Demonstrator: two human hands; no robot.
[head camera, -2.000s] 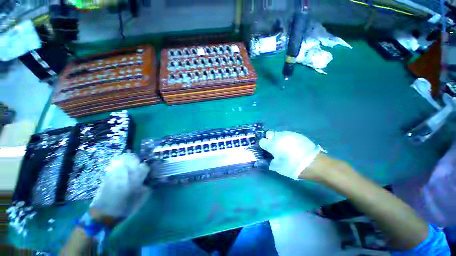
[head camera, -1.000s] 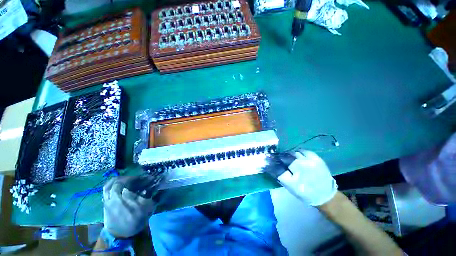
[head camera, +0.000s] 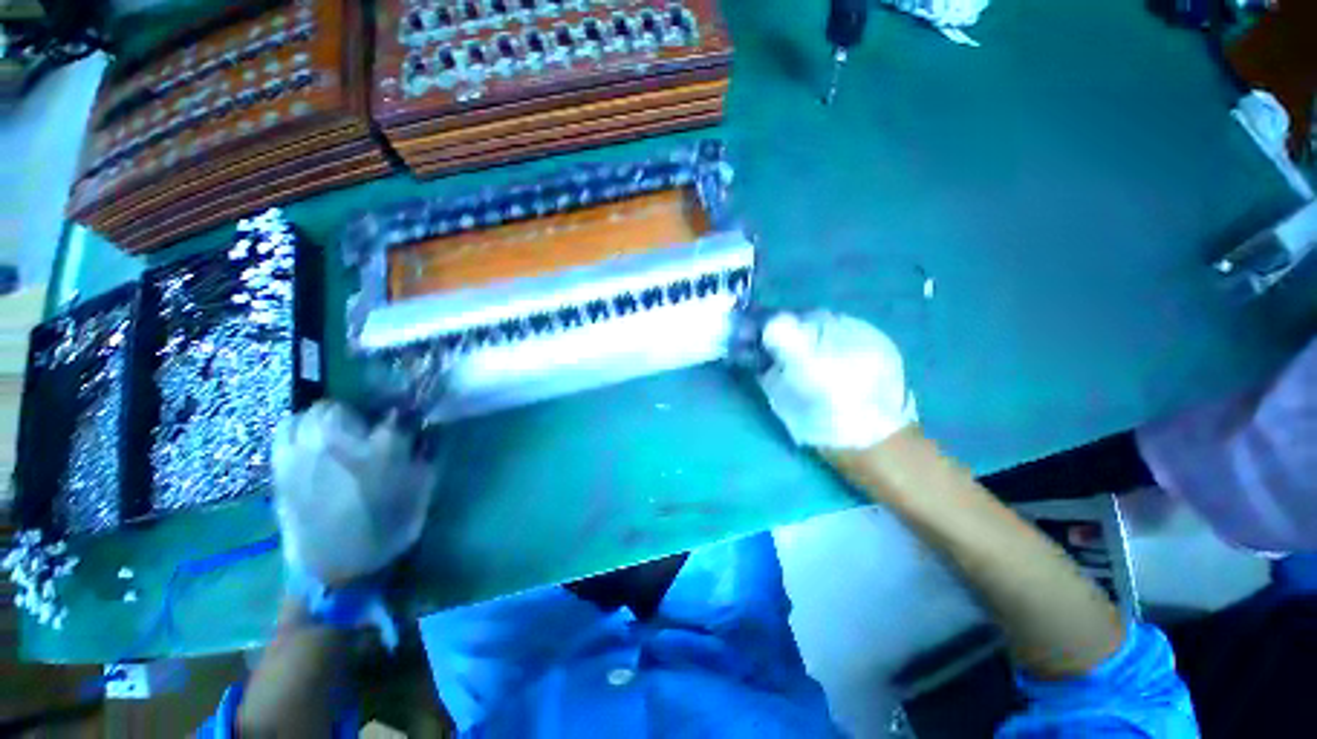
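The long silver heat sink (head camera: 578, 347) with a row of small black components lies across the front edge of the jig (head camera: 542, 202), tilted up slightly to the right. The jig's orange-brown recess shows behind it. My left hand (head camera: 351, 491), in a white glove with dark fingers, holds the heat sink's left end. My right hand (head camera: 831, 378), gloved the same way, holds its right end. The fingertips are blurred.
Two black parts bins (head camera: 217, 390) stand at left, with white connectors at the edges. Stacks of orange-brown boards (head camera: 556, 108) stand behind the jig. The screwdriver tip (head camera: 842, 36) hangs at the back. A person's pinkish sleeve (head camera: 1249, 448) is at the right edge.
The heat sink has come out of the jig, baring the recess, and over the last second both hands and the jig sit higher in the view. A thin black lead near the right hand no longer shows.
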